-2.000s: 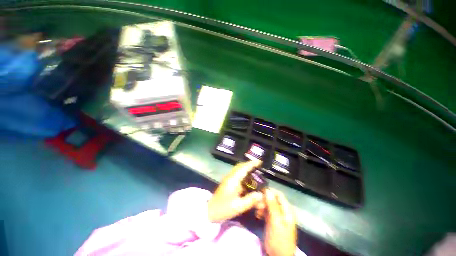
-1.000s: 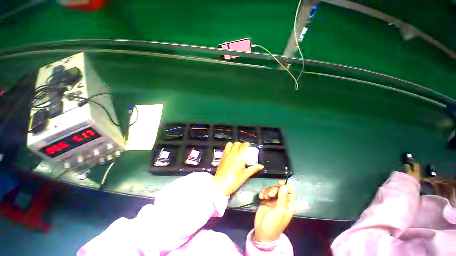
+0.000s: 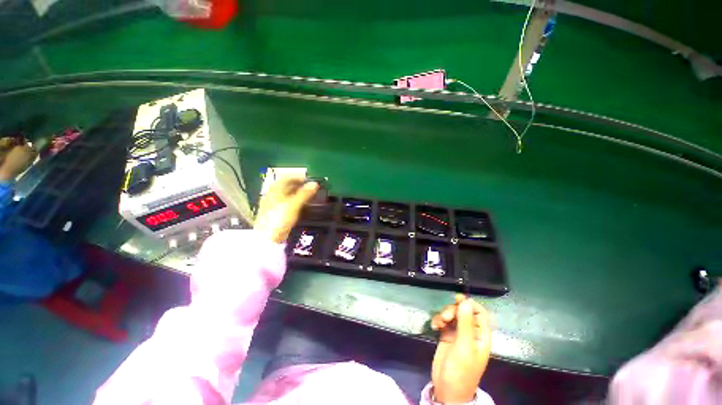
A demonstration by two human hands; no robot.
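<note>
The black parts tray [image 3: 364, 273] lies on the green bench. Its front row shows four units with lit white screens, one of them the fourth unit [image 3: 433, 261]; the right-end front pocket [image 3: 483, 267] is empty. Dark units such as this one [image 3: 473, 225] lie in the back row. My left hand [image 3: 281, 207] is over the back-left pocket, fingertips at a dark unit [image 3: 318, 198]; whether it grips it is unclear. My right hand [image 3: 461, 344] is in front of the tray's right end, fingertips pinched on a thin dark lead tip [image 3: 465, 286].
A power supply [image 3: 170, 210] with red digits and tangled cables stands left. A paper sheet [image 3: 285, 172] is partly behind my left hand. A pink-edged device [image 3: 423, 83] is on the rear rail. Neighbours' sleeves show at left [image 3: 32, 253] and right [image 3: 673, 356]. A red stool [image 3: 91, 297] is below left.
My left hand has left the fourth front pocket, where a lit unit now lies, and moved left to the back-left pocket. My right hand stays near the tray's right end. The view has shifted.
</note>
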